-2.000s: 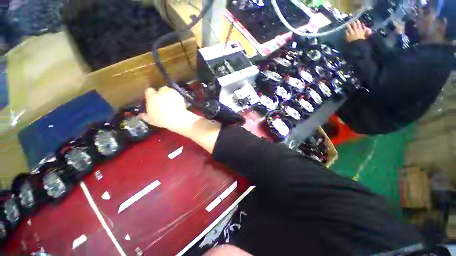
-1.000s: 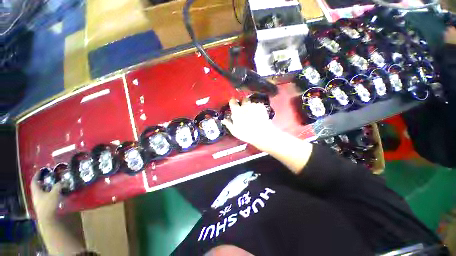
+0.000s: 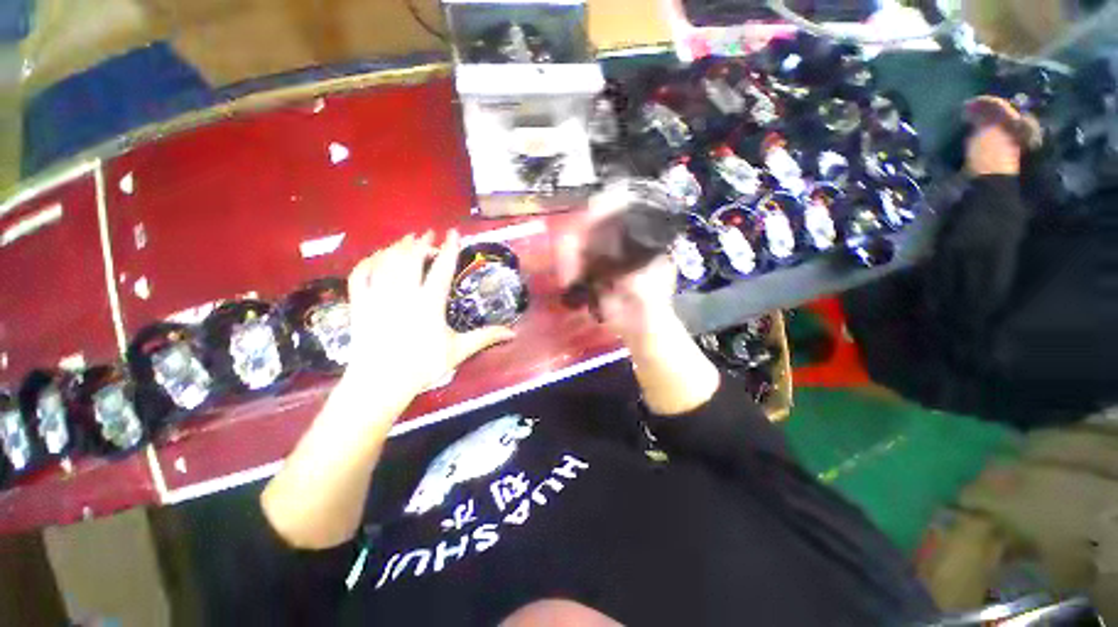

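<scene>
My left hand (image 3: 405, 312) is at the right end of the row on the red bench. Its thumb and fingers are spread around the left side of a round black housing (image 3: 488, 292) with a pale circuit board in its middle. My right hand (image 3: 640, 300) is just right of that housing. Its fingers are closed on a dark, thick object (image 3: 625, 239), too blurred to tell what it is. More black housings (image 3: 254, 345) with pale boards lie in a line to the left. The white-grey screw feeder (image 3: 530, 145) stands behind my hands.
Several rows of housings (image 3: 777, 227) lie on the grey surface at right. A carton of dark parts (image 3: 780, 367) is below its edge. Another person's hand (image 3: 996, 135) and dark sleeve are at far right. Brown cardboard (image 3: 294, 37) and a blue item (image 3: 110, 104) lie beyond the bench.
The view has shifted. My left hand moved from the row's far left to its right end. My right hand moved right, onto the dark object. The screwdriver and cable left their place by the feeder.
</scene>
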